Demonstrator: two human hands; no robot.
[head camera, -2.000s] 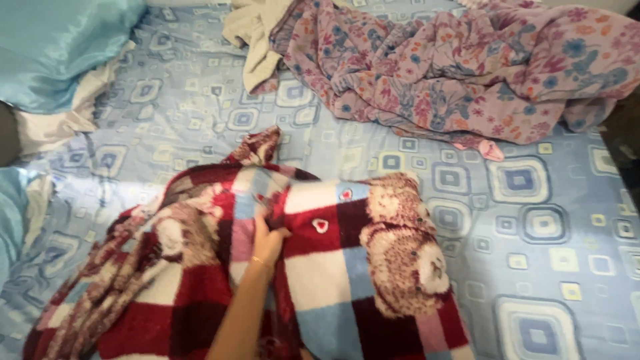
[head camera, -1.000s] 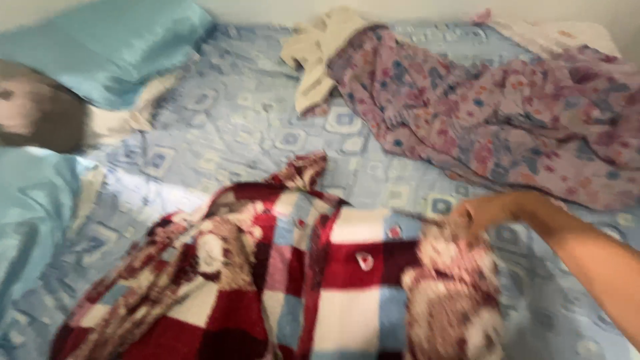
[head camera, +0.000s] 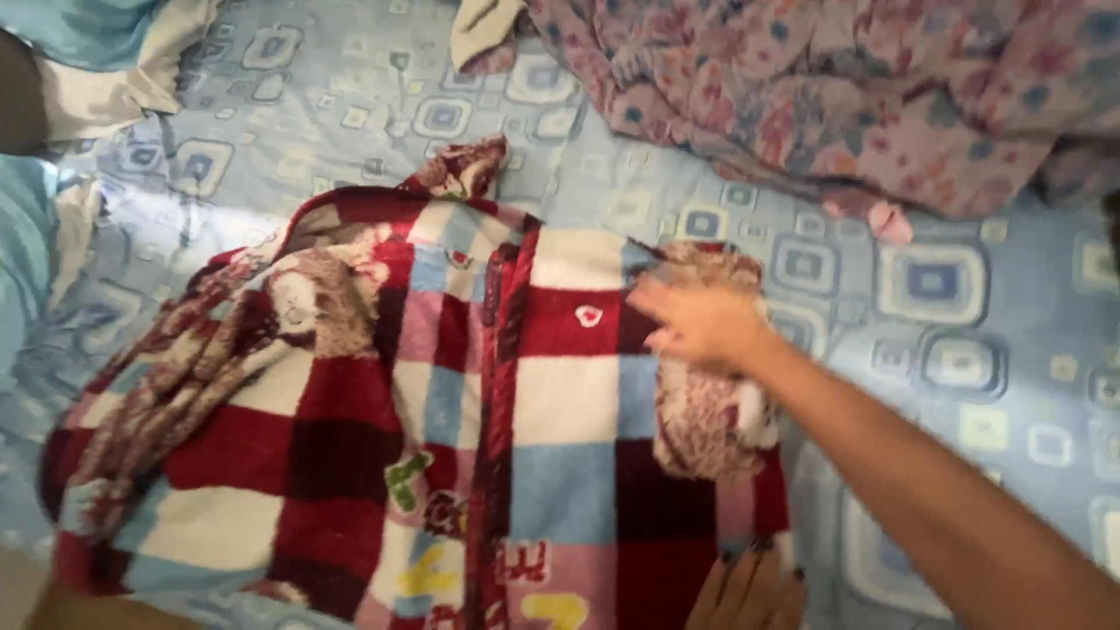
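A red, white, blue and pink checked fleece garment (head camera: 569, 402) with a bear print and a front zipper lies spread on the bed. My right hand (head camera: 691, 319) reaches in from the right and rests on or just over its upper right part, by a folded bear-print section (head camera: 709, 420). The fingers are spread and somewhat blurred, with no cloth seen gripped. At the bottom edge my left hand (head camera: 748, 591) lies flat on the garment's lower right side, fingers pointing up the picture; its wrist is out of view. Bunched cloth lies along the garment's left side.
A blue patterned sheet (head camera: 927, 280) covers the bed. A crumpled floral cloth (head camera: 814, 105) lies at the upper right, beside a cream cloth (head camera: 481, 35). Shiny light-blue fabric (head camera: 96, 31) with cream edging is at the upper left, and more (head camera: 22, 262) at the left edge.
My right hand has moved from the garment's upper right corner down and inward onto its right part. My left hand now shows at the bottom; one second ago it was not in view.
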